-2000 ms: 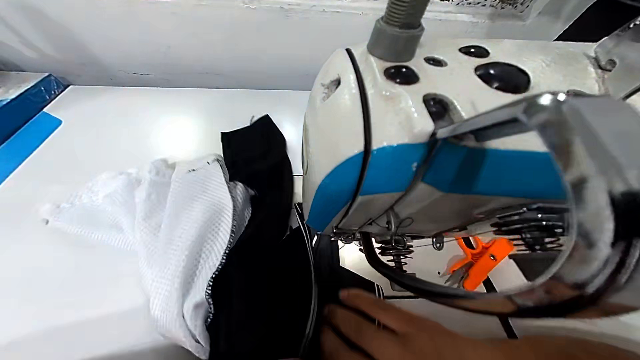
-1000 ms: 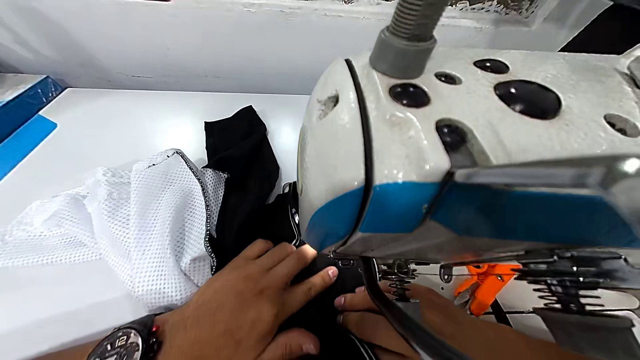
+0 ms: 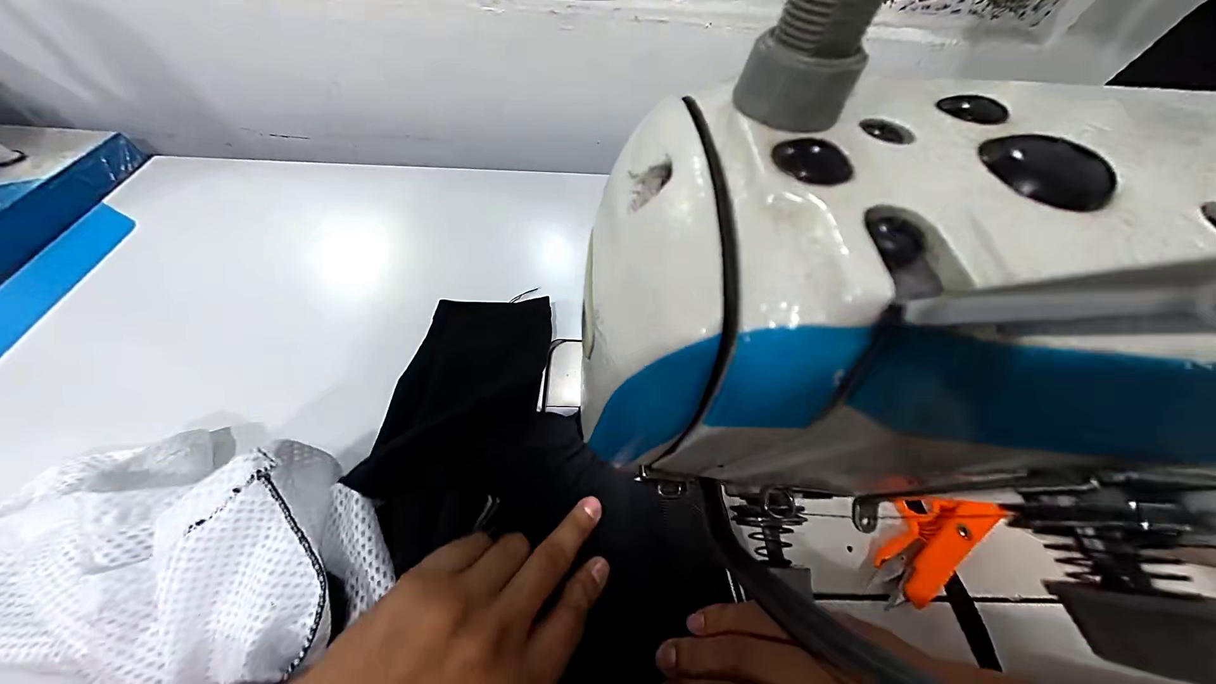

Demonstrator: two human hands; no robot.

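Observation:
Black fabric (image 3: pixel 465 380) runs from the table under the head of a white and blue industrial sewing machine (image 3: pixel 788 380). White mesh fabric (image 3: pixel 180 560) with a dark overlocked edge lies bunched at the left, against the black cloth. My left hand (image 3: pixel 503 589) rests flat on the black fabric, fingers apart, just left of the machine head. Low in the view, my right hand (image 3: pixel 750 646) touches the right side of the same cloth; a dark curved bar of the machine partly covers it. The needle area is hidden beneath the head.
Orange-handled thread snips (image 3: pixel 940 551) lie under the machine arm, beside springs and thread guides. A grey flexible hose (image 3: pixel 807 76) rises from the machine top. A white wall runs behind the white table (image 3: pixel 285 256), and a blue-edged box (image 3: pixel 66 190) stands at far left.
My left hand, absent two seconds ago, came onto the black fabric by one second ago and remains there. The black fabric's upper end and the white mesh have shifted. The view has moved somewhat.

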